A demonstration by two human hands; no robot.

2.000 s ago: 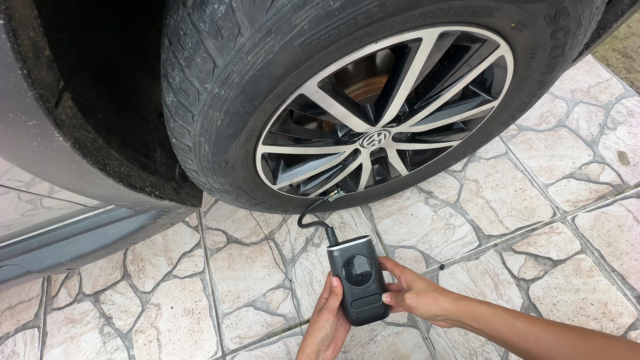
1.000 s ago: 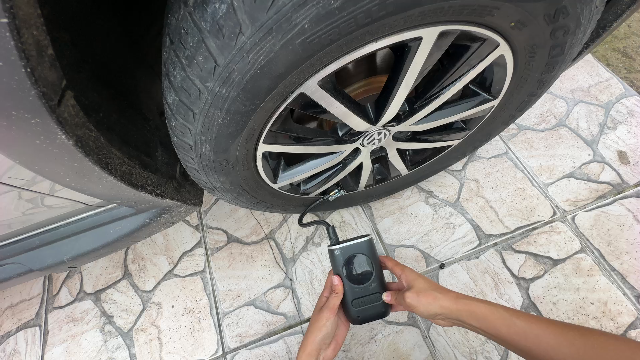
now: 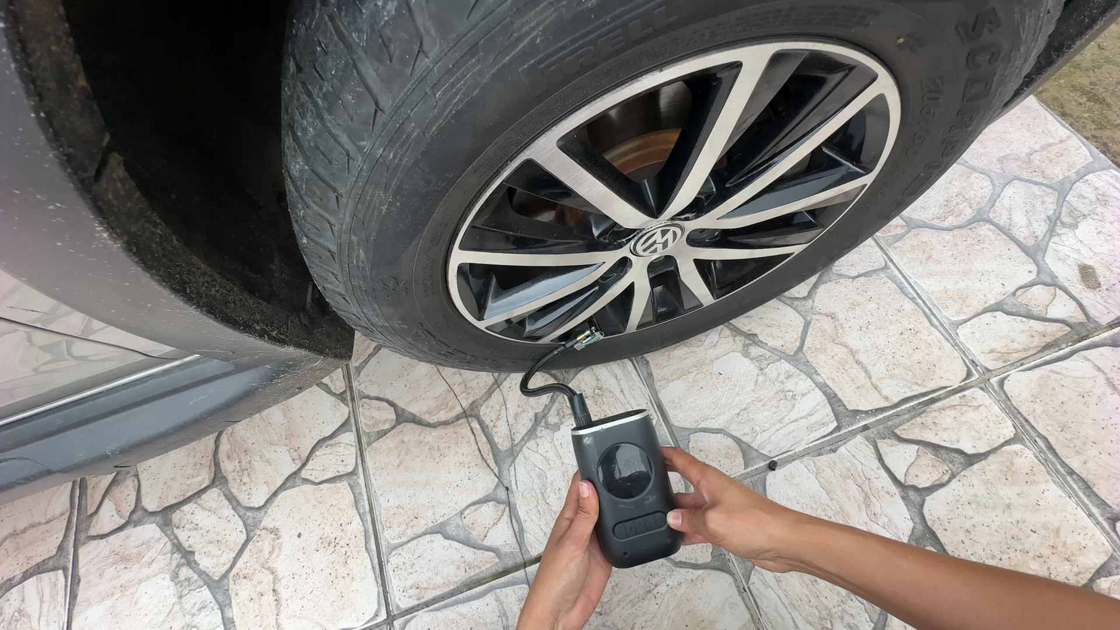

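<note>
A dark grey portable tyre inflator [image 3: 626,490] is held upright between both hands, its round display dark. My left hand [image 3: 573,556] grips its left side, the thumb along the edge. From the right, my right hand [image 3: 722,512] holds the other side, with the thumb beside the button panel. A short black air hose [image 3: 531,376] curves up from the inflator's top to a metal valve connector [image 3: 584,337] at the lower rim of the alloy wheel [image 3: 656,240]. The valve itself is hidden. Around the wheel is a black rubber tyre [image 3: 385,184].
The car's grey body panel [image 3: 66,210] and lower sill [image 3: 114,411] border the dark wheel arch at left. Below lies a floor of stone-patterned tiles [image 3: 306,542] with grey joints. A small dark bit [image 3: 772,465] lies on a joint right of the inflator.
</note>
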